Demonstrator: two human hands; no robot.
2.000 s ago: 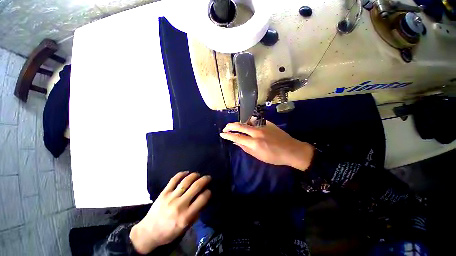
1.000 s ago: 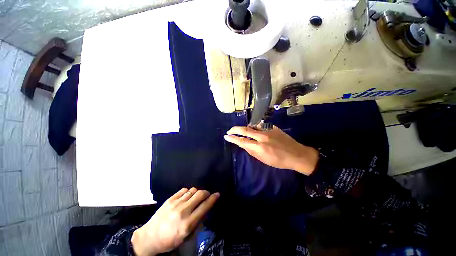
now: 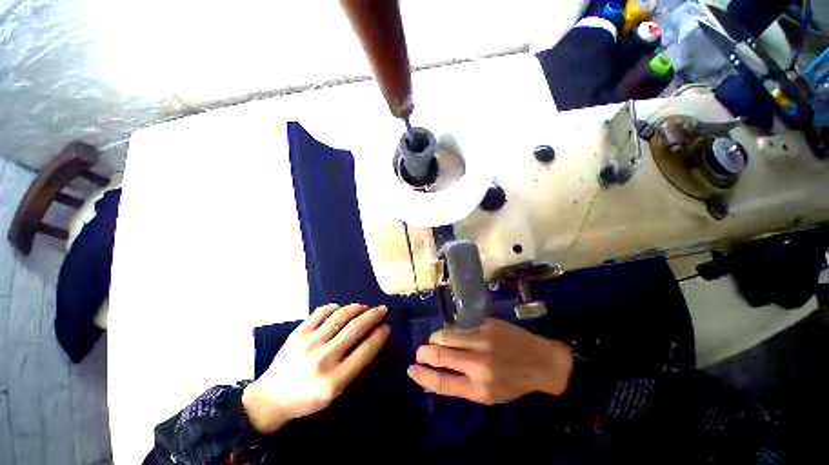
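A dark navy garment panel (image 3: 332,232) lies flat on the white table, with a narrow curved strip reaching up left of the machine head. My left hand (image 3: 318,363) lies flat on the cloth left of the needle area, fingers slightly spread. My right hand (image 3: 491,361) lies on the cloth just below the grey guard (image 3: 465,283), its fingertips pressing the fabric. The needle and presser foot are hidden behind the guard and hand. A slightly bluer piece shows only faintly below my right hand.
The cream machine head (image 3: 582,209) spans the right side. A brown rod (image 3: 380,54) slants down from above. Thread cones (image 3: 647,74) and dark cloth (image 3: 582,64) lie behind the head. A wooden chair (image 3: 56,195) with dark cloth stands left of the table.
The view has tilted up, showing the rod and thread cones. My left hand has moved up the cloth, closer to the machine head. My right hand's fingers are more bent, still beneath the guard.
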